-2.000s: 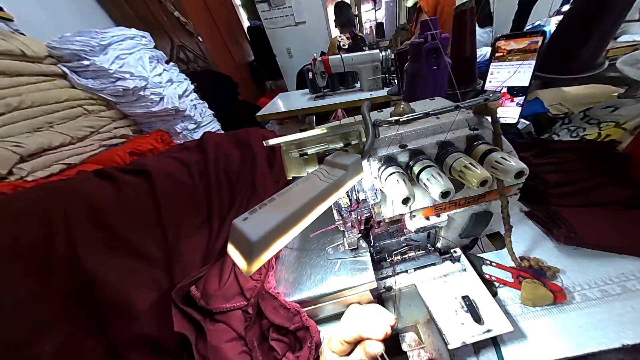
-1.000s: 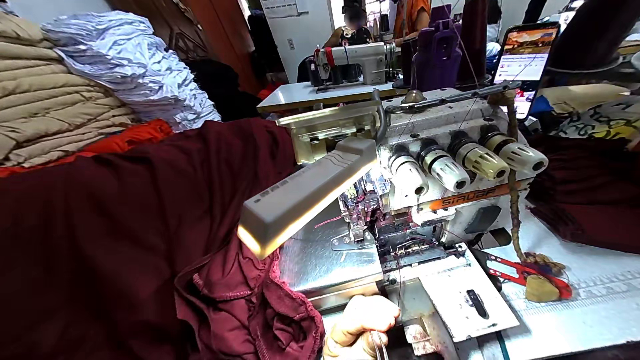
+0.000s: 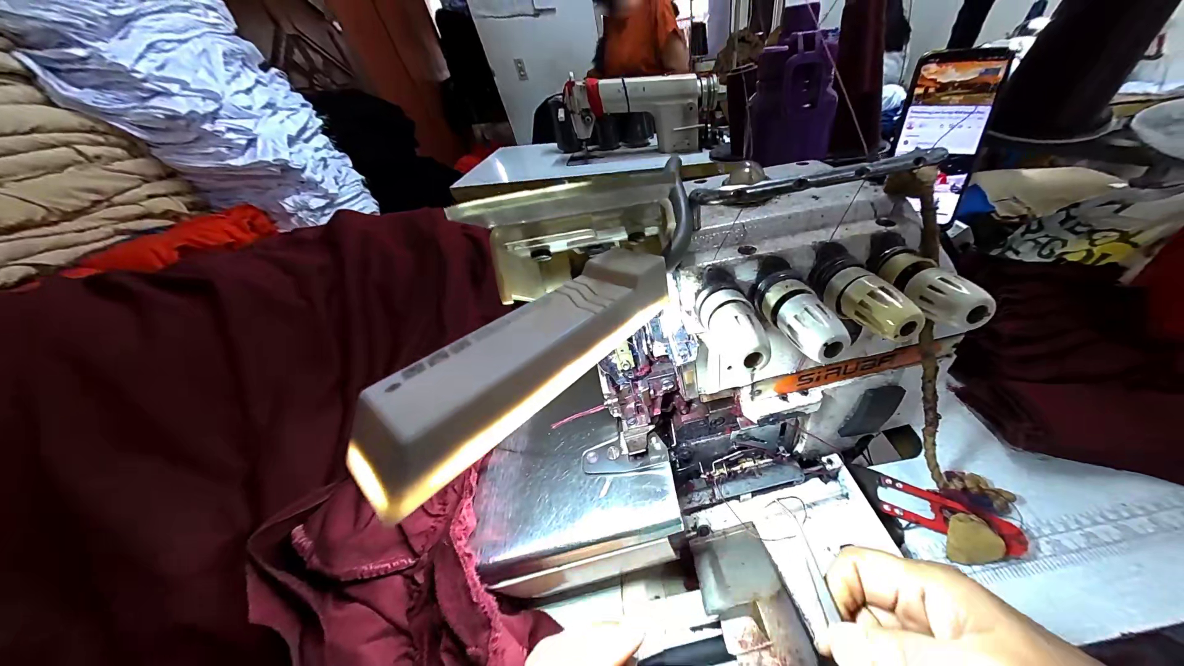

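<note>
A Siruba overlock sewing machine [image 3: 814, 208] stands in the middle with its front cover open and its loopers showing. My right hand [image 3: 911, 606] is at lower right, its fingers closed on slim metal tweezers [image 3: 820, 583] that point up toward the looper area, near a loose thread. Only part of my left hand [image 3: 587, 645] shows at the bottom edge, below the metal cloth plate [image 3: 573, 490]; its grip is hidden. A lit lamp [image 3: 509, 370] slants across the machine's left side. Maroon fabric [image 3: 398, 564] with overlocked edges lies left of the plate.
Red-handled snips [image 3: 925, 509] lie on the table at right, beside a hanging cord. A phone [image 3: 953, 120] with a lit screen stands behind the machine. White cloth [image 3: 203, 111] and beige cloth [image 3: 74, 176] are piled at left. Behind, a person [image 3: 643, 42] is near another sewing machine [image 3: 666, 97].
A hand with tweezers was at the bottom middle before; now my right hand holds them farther right and higher, by the opened front. The view has shifted somewhat.
</note>
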